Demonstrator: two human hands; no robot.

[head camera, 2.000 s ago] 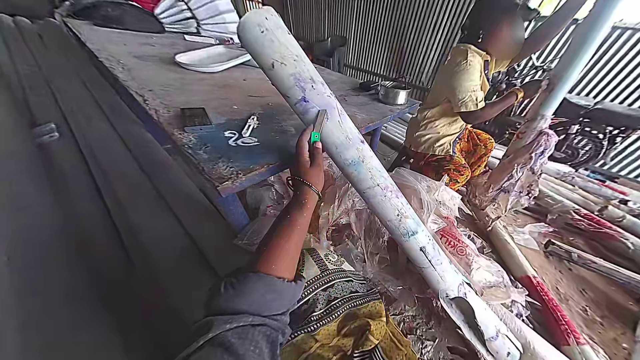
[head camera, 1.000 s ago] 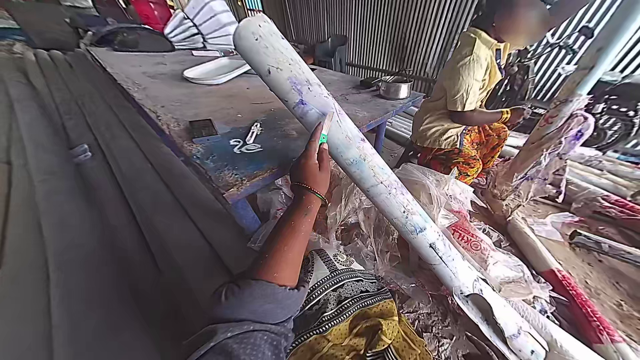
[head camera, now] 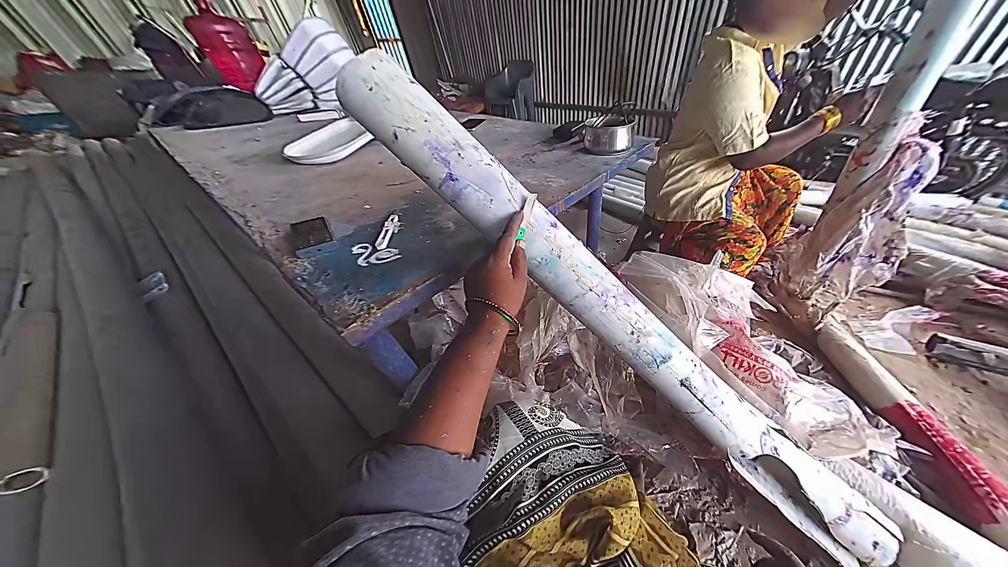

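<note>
My left hand comes up from the lower left in a grey sleeve. It is closed on a small flat tool with a green part, whose pale end lies against a long, thick white pipe. Purple and blue stains mark the pipe, which slants from the upper middle down to the lower right. Near its lower end the pipe's outer layer is split and lifted. Whether my fingers also press on the pipe cannot be told. My right hand is out of view.
A worn table stands behind, bearing a white tray, a metal pot and a white coiled object. A person sits at the right by an upright pole. Plastic wrapping and more pipes lie on the ground.
The seated person's arm with the yellow bracelet has risen and reached out since one second ago. My left hand stays at the same part of the pipe with the tool.
</note>
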